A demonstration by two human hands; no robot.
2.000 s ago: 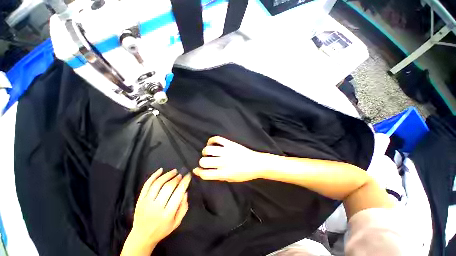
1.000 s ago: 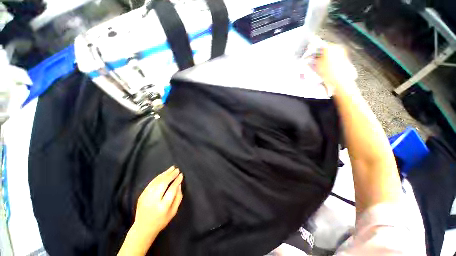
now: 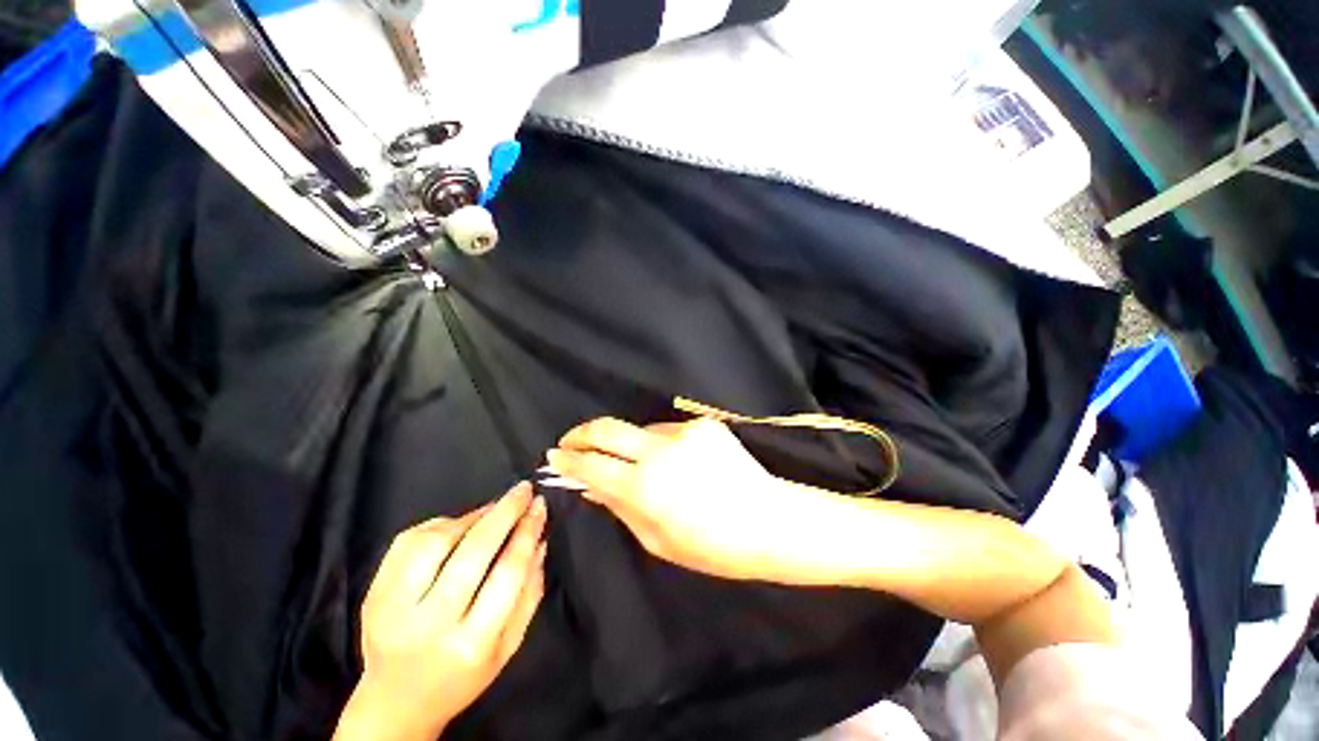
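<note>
The large black cloth (image 3: 651, 333) covers the table, and its folds gather at the presser foot (image 3: 433, 278). A seam line runs from the foot toward my hands. The pale reverse (image 3: 694, 109) with an overlocked edge is folded back at the top. My right hand (image 3: 658, 485) pinches a small white label-like piece (image 3: 563, 481) in its fingertips, at the seam. My left hand (image 3: 456, 594) lies on the cloth, its fingertips close to the piece; its fingers are together. A thin yellow-edged strip, like a tape measure (image 3: 846, 424), curves out from behind my right hand on the cloth.
The white machine head (image 3: 246, 174) stands at the upper left, with a round knob (image 3: 472, 230) at its end. Black straps (image 3: 619, 32) cross its arm. A blue bin (image 3: 1150, 401) is at the right, near black and white pieces (image 3: 1230, 507). A metal stand leg (image 3: 1201, 185) is at the upper right.
My right hand has come back from the table's far right to the seam beside my left hand, now with the small white piece. The yellow-edged strip now shows on the cloth. The view is closer.
</note>
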